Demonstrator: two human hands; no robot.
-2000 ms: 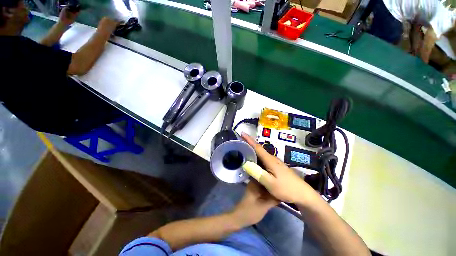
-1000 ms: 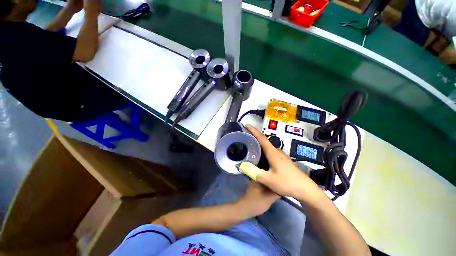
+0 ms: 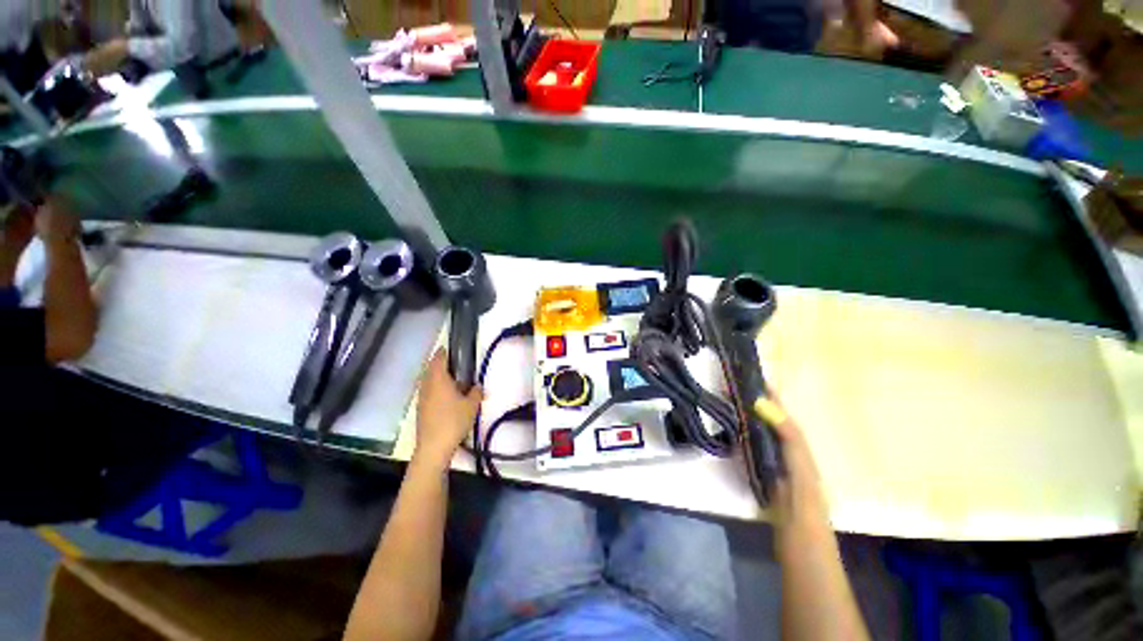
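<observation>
My left hand (image 3: 444, 411) is on the handle of a dark grey hair dryer (image 3: 463, 319) left of the power test box. My right hand (image 3: 790, 453) is on the handle of another hair dryer (image 3: 740, 357) right of the box; a finger has a yellow wrap. Both dryers' ring heads point away from me. The white power test box (image 3: 539, 445) lies between them, with red switches, a yellow-ringed knob (image 3: 569, 387) and an amber patch (image 3: 568, 307). Looped black power cords (image 3: 678, 319) cover its right side.
Two more hair dryers (image 3: 336, 348) lie on the white bench (image 3: 188, 313) at left. A green conveyor (image 3: 577, 188) and a grey post (image 3: 357, 119) stand behind. A red bin (image 3: 562, 75) is beyond. A person's arm (image 3: 69, 282) is at far left, a carton (image 3: 188, 601) at lower left.
The dryer held in front of me is now at the box's right under my right hand. My left hand has moved onto the dryer at the box's left. The view has swung right.
</observation>
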